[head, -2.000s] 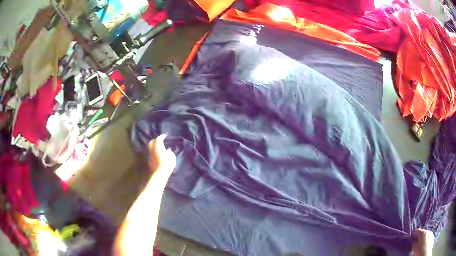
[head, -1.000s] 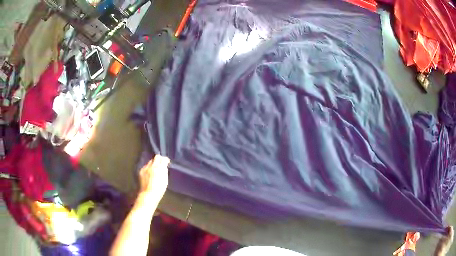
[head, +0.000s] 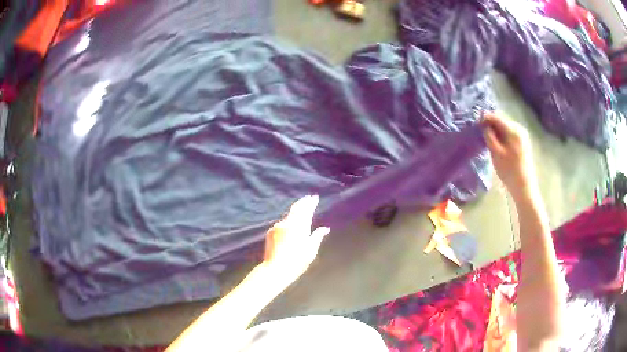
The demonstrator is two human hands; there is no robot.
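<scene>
A navy-purple fabric length (head: 227,151) lies wrinkled over the flat slate-blue fabric lay (head: 137,295), whose edge shows at the lower left. My right hand (head: 503,141) is closed on the near edge of the fabric at the right and pulls it taut in a raised strip. My left hand (head: 295,237) is at the near edge in the middle, thumb and fingers apart, with no fabric visibly gripped. The fabric's far right part is gathered in a crumpled heap (head: 440,75).
The grey-green table (head: 357,282) shows along the near side. Orange scraps (head: 448,227) lie near its edge, with a small dark item (head: 383,215) beside the fabric. Red and magenta scraps (head: 440,302) are at the lower right. Orange fabric (head: 42,27) is at the upper left.
The view has swung right. The left hand has let go of the fabric's left corner and moved along its edge to the middle. The right hand has lifted the right part of the edge.
</scene>
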